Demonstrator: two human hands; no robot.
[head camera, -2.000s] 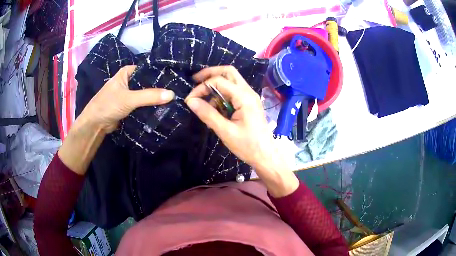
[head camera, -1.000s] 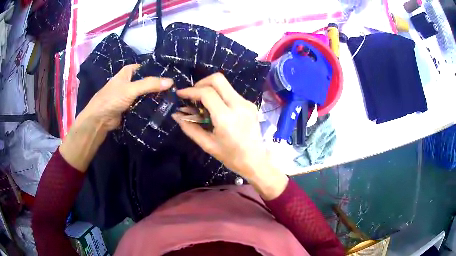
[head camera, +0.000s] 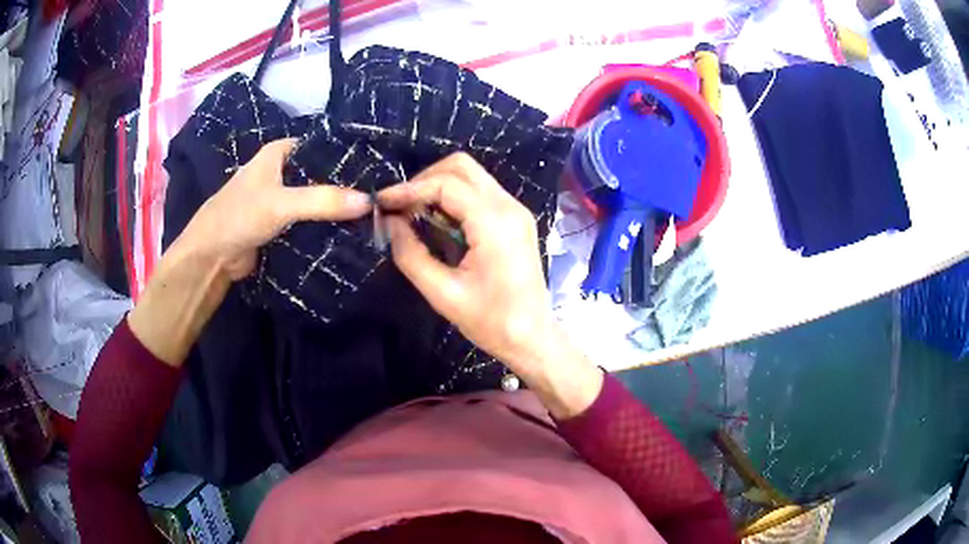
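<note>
The black checked tweed garment (head camera: 436, 101) lies on the white table with its plain black lining (head camera: 340, 367) hanging towards me. My left hand (head camera: 250, 213) grips a raised fold of the checked cloth between thumb and fingers. My right hand (head camera: 468, 244) meets the left thumb tip at the fold, with its thumb and index finger pinched together. A small tool, perhaps snips (head camera: 438, 223), is tucked in the right palm. A small pale blurred strip, perhaps the label (head camera: 379, 228), shows below the fingertips. No needle or thread can be made out.
A red bowl (head camera: 720, 159) at the right holds a blue tool (head camera: 643, 154) with its handle over the rim. A grey-green cloth scrap (head camera: 680, 298) lies below it. A folded black cloth (head camera: 829, 159) lies farther right. A yellow-black spool (head camera: 707, 74) stands by the bowl. A white bead (head camera: 510, 383) shows on the garment's lower edge.
The right fingers have closed in at the left thumb tip, and the palm tool has turned. The dark label face seen a second ago is now mostly out of sight.
</note>
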